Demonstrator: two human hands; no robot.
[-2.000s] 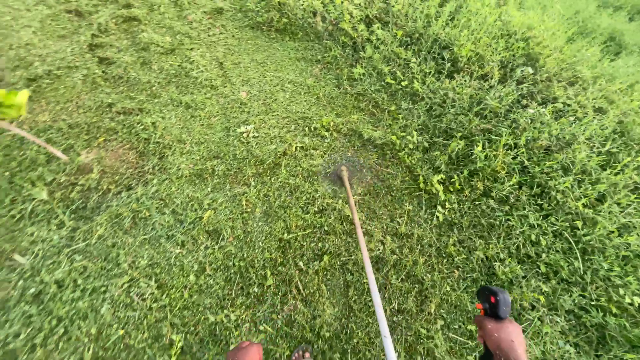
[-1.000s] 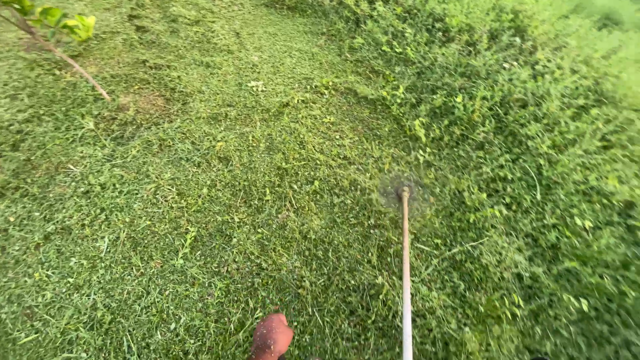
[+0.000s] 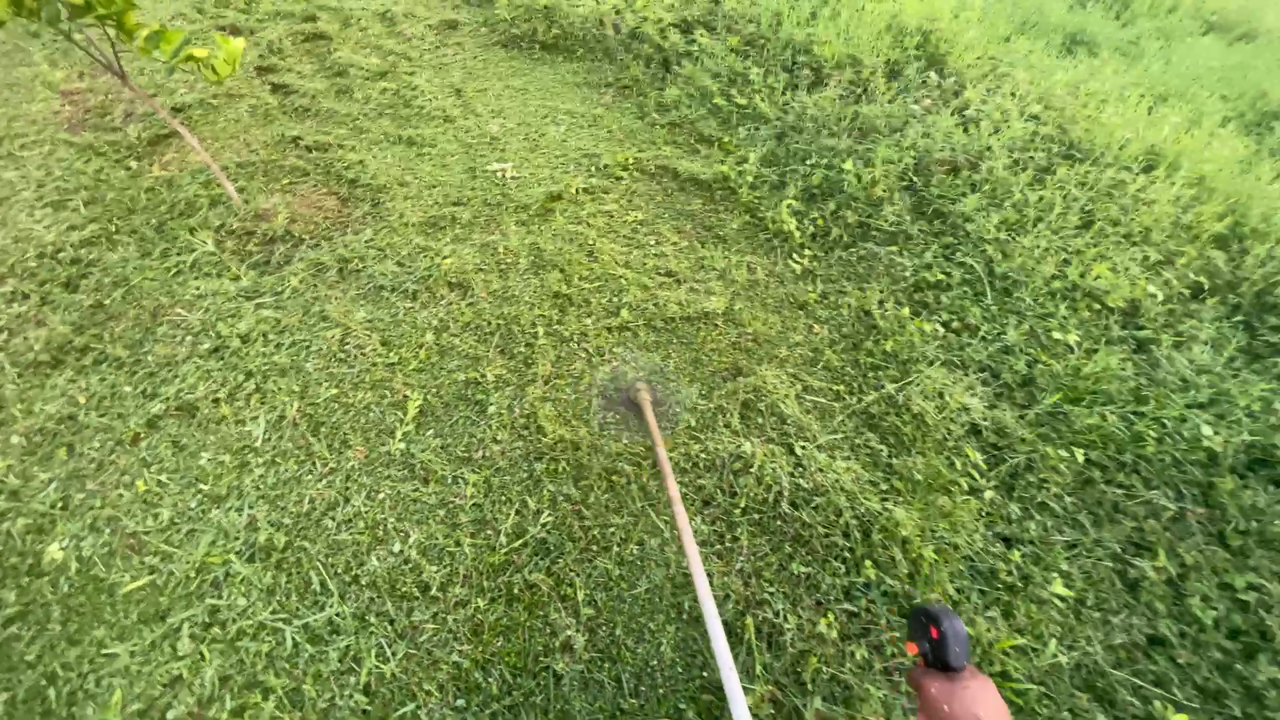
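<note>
A brush cutter's long shaft (image 3: 690,545) runs up from the bottom edge to a cutting head (image 3: 640,392) near the middle of the view, where a blurred disc shows that it spins low over cut grass. At the bottom right, my right hand (image 3: 958,694) is closed around the brush cutter's black handle grip (image 3: 938,637), which has small red-orange parts. Only the upper part of that hand shows; the rest is cut off by the frame. My left hand is out of view.
Short cut grass (image 3: 300,480) covers the left and middle. Taller leafy weeds (image 3: 1100,400) stand along the right side. A young tree with a thin slanting trunk (image 3: 185,135) rises at the upper left, beside a brownish patch of ground (image 3: 305,208).
The cutting head has swung left from the edge of the taller weeds onto the cut grass. My right hand and its grip have come back into view; the reddish-brown shape at the bottom is gone.
</note>
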